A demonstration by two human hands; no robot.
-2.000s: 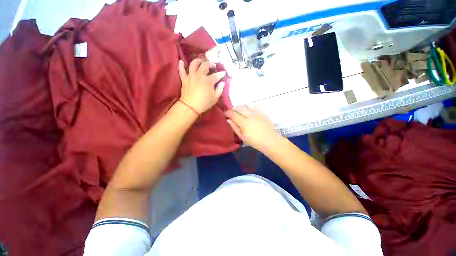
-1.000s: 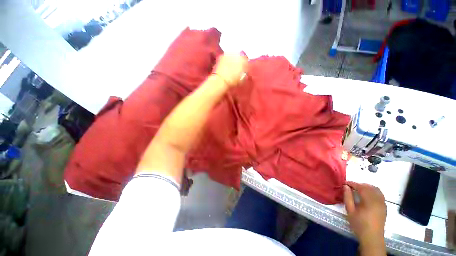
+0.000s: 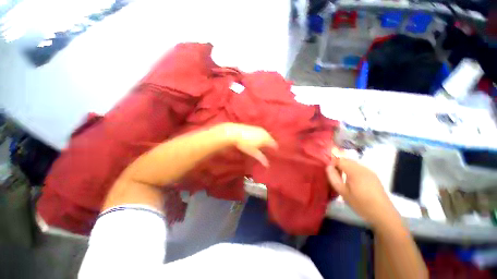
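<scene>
A dark red garment piece point(image 3: 294, 163) lies bunched over the machine table left of the needle area and hangs over the front edge. More red cloth spreads left, with a small white label point(image 3: 236, 87) on it. My left hand point(image 3: 253, 143) is over the cloth, fingers apart, slightly blurred. My right hand point(image 3: 349, 177) pinches the garment's right edge near the needle area. The white sewing machine point(image 3: 419, 120) stands behind; its needle and presser foot are too blurred to make out.
A black smartphone point(image 3: 407, 174) lies right of my right hand. Tan fabric pieces point(image 3: 463, 202) lie further right. The pale table edge point(image 3: 452, 231) runs along the front. A blue bin with dark contents point(image 3: 406, 64) stands behind the machine. Dark red cloth point(image 3: 458, 268) shows below right.
The view has turned, first left, then partly back. My left hand has come down from the far cloth towards the garment near the machine. My right hand has moved up along the garment's edge.
</scene>
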